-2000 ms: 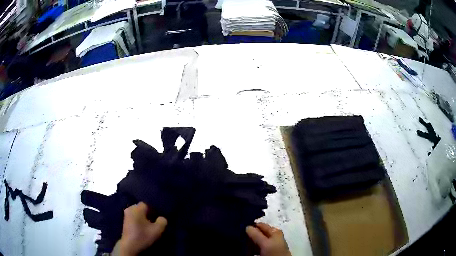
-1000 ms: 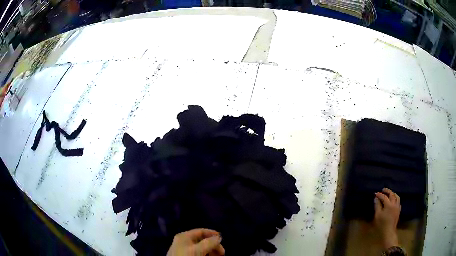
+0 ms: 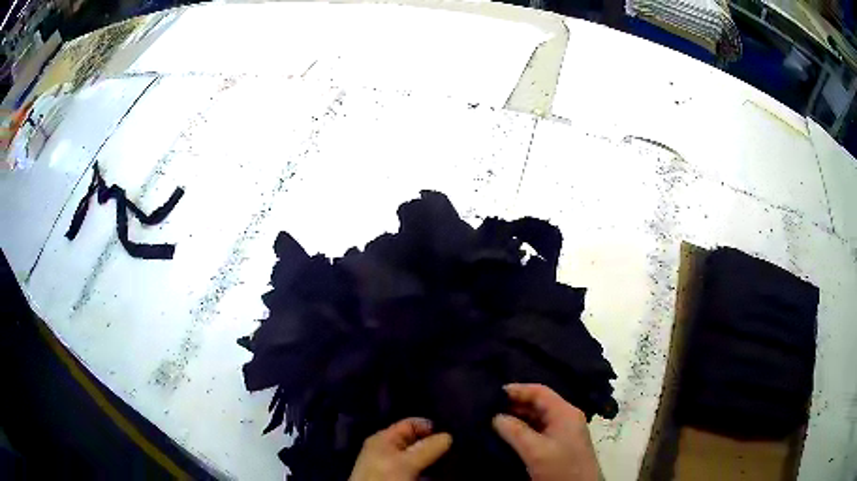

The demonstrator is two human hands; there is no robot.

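Observation:
A big dark ruffled strip bundle (image 3: 404,301) lies on the white table in front of me. My left hand (image 3: 404,451) is at its near edge, thumb and fingers close together over the dark pieces. My right hand (image 3: 545,432) is just to the right on the same bundle, with thumb and fingertips bent together. Dark cloth lies between and under both hands; whether either pinches a single strip is too dark to tell. To the right, overlapping dark cut strips (image 3: 752,343) lie on the brown gluing board (image 3: 738,456).
Thin dark loose strips (image 3: 127,216) lie in a zigzag on the table (image 3: 235,197) at the left. A stack of light sheets (image 3: 691,23) stands beyond the far edge. The table's left edge borders a dark floor with a yellow line (image 3: 108,404).
My right hand has moved left from the strips on the board to the bundle, beside my left hand. The bundle and board sit further right in view.

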